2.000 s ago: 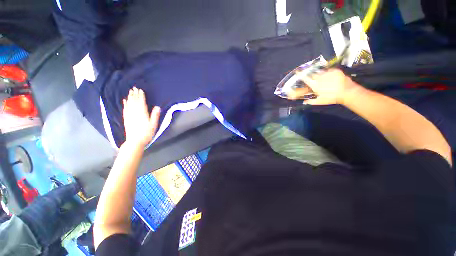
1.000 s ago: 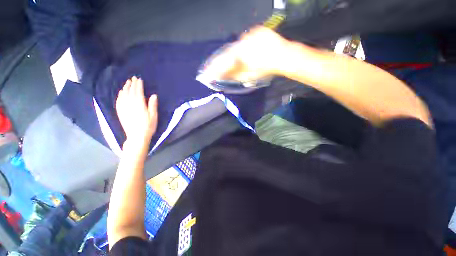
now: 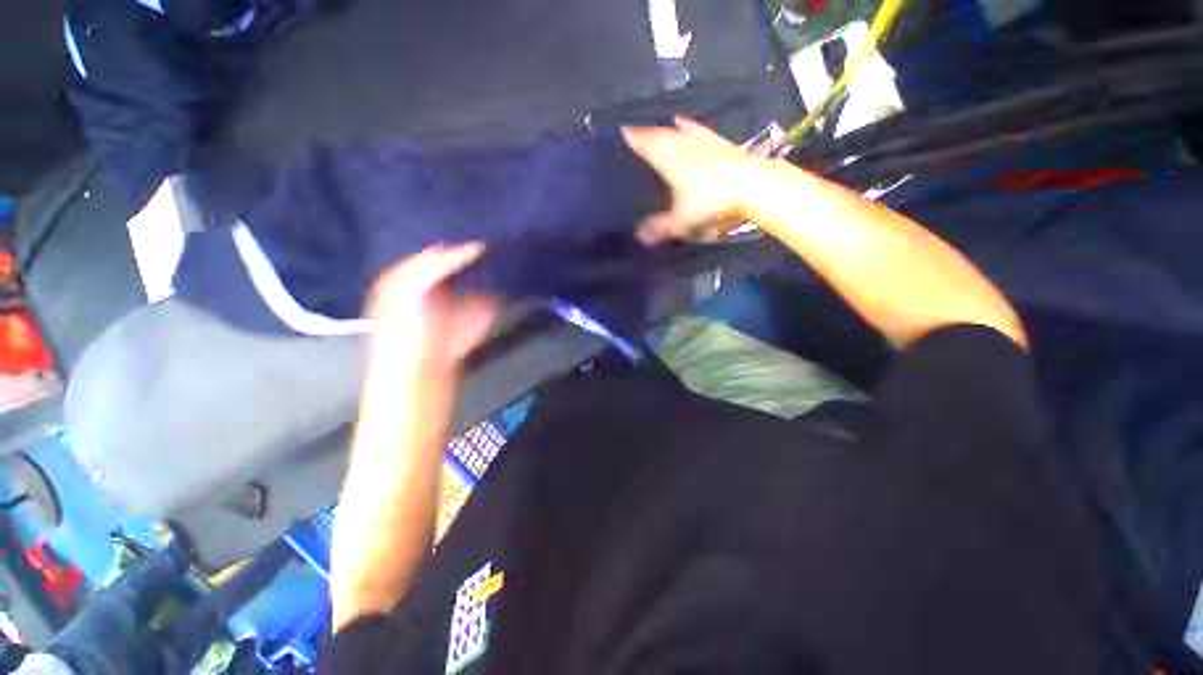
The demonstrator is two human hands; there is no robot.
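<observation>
A navy garment [image 3: 383, 198] with white trim lies bunched over the grey padded board [image 3: 198, 409]. My left hand [image 3: 429, 303] is blurred at its near edge, with cloth gathered between thumb and fingers. White trim runs in a curve to this hand from the left, and a short piece shows to its right. My right hand [image 3: 693, 178] is over the garment's right end, fingers apart, not around the iron. Shiny parts, perhaps of the steam iron [image 3: 765, 143], show behind my right wrist; most is hidden.
A yellow tube [image 3: 851, 79] runs up past a white patterned piece [image 3: 864, 99] at the upper right. A white strip [image 3: 669, 27] lies on the dark table. More navy cloth [image 3: 125, 119] is at the upper left. Blue crates [image 3: 478, 448] are below the board.
My right hand has let go of the iron, which it was moving over the garment. My left hand has moved right and drawn up the near edge, bunching the cloth that lay flat.
</observation>
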